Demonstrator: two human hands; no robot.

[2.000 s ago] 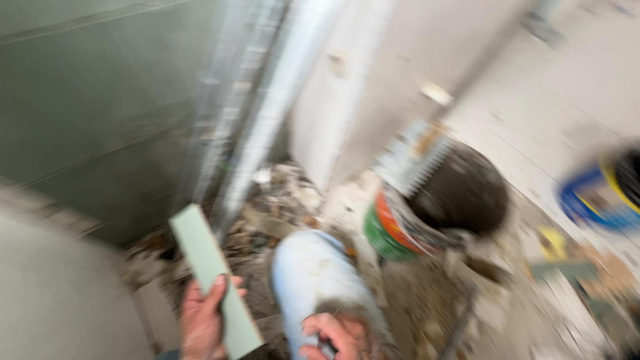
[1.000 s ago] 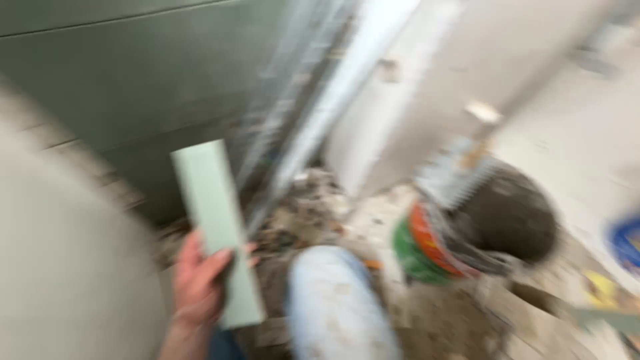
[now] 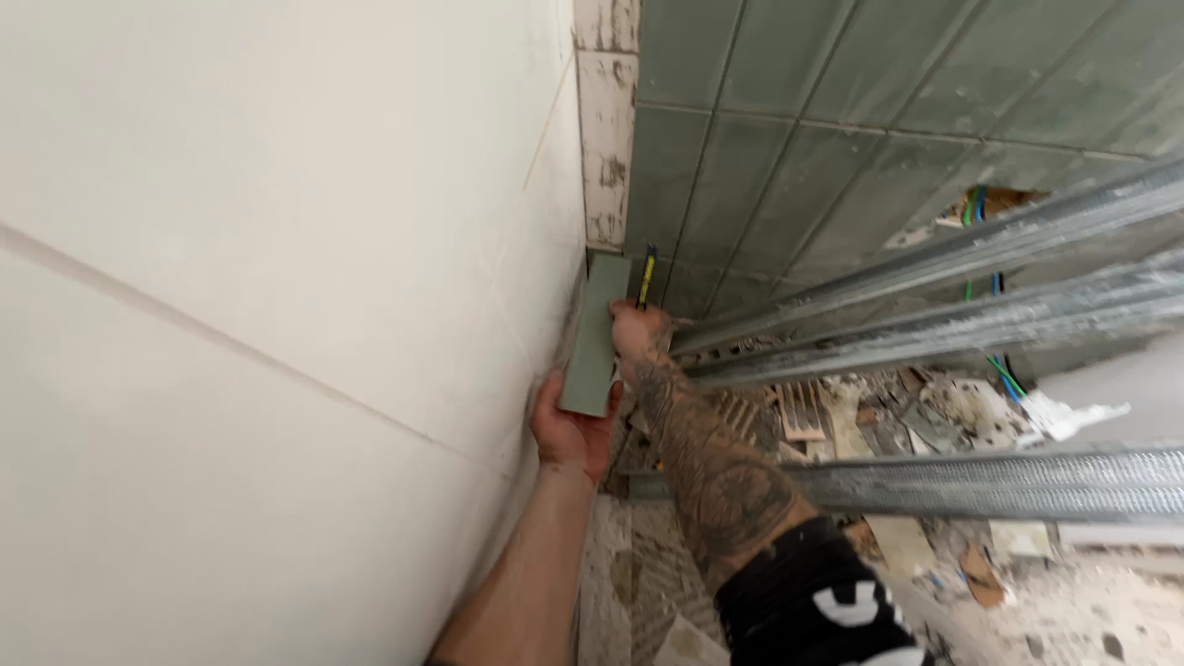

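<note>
A narrow green tile strip (image 3: 597, 338) stands in the corner, its top end at the foot of the untiled strip of wall (image 3: 606, 139). My left hand (image 3: 573, 430) cups its lower end between thumb and fingers. At the strip's right edge, my right hand (image 3: 640, 331) is closed around a slim black and yellow marker or pencil (image 3: 647, 277) that points upward. Whether its fingers also press the strip cannot be told. Green wall tiles (image 3: 740, 194) with narrow joints lie just to the right.
A large white wall (image 3: 277, 277) runs close along my left arm. Metal studs (image 3: 962, 486) cross the right side. Coloured cables (image 3: 973, 205) come out of a hole in the tiles. Broken tile and rubble (image 3: 888, 416) cover the floor.
The view has swung from the buckets to the wall corner. The tile strip, held up in my left hand before, is now against the corner, and my right hand has come beside it.
</note>
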